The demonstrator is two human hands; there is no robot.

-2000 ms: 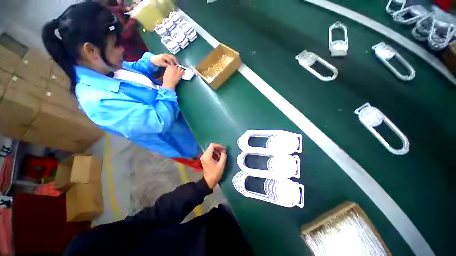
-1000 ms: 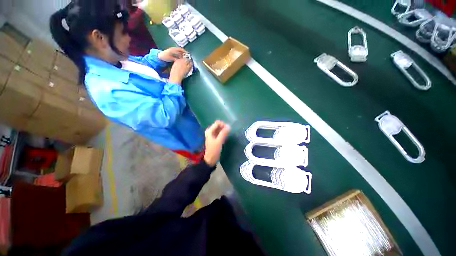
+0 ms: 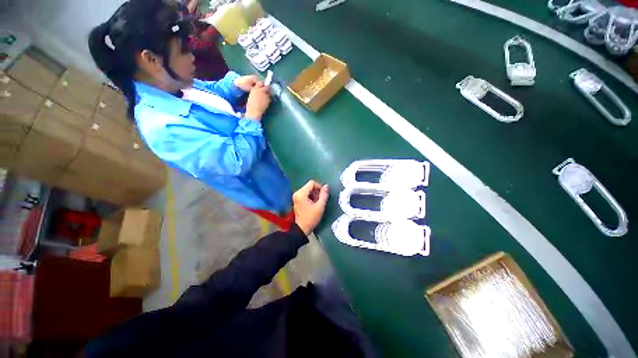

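My left hand (image 3: 310, 206), bare with a black sleeve, is at the green bench's near edge, just left of the stacked frames. Its fingers are curled, with thumb and fingertips close together; whether they pinch a small part I cannot tell. White looped plastic frames (image 3: 406, 236) lie overlapped in three rows, loops toward my hand and solid round ends away. An open carton of pale slivers (image 3: 495, 311) sits at the lower right, shiny with glare. My right hand is not in view.
A person in a blue jacket (image 3: 203, 133) works at the left beside a small carton (image 3: 320, 82) and a white stack (image 3: 265, 43). Several loose frames (image 3: 593, 197) lie beyond the white line (image 3: 448, 171). More frames (image 3: 610, 31) are at the upper right. Cartons (image 3: 134, 252) stand on the floor.
My left hand moved up and then slightly back down, its fingers staying curled. The camera view has shifted. The loose frames beyond the line have moved right in the picture. The neighbour's hands have moved.
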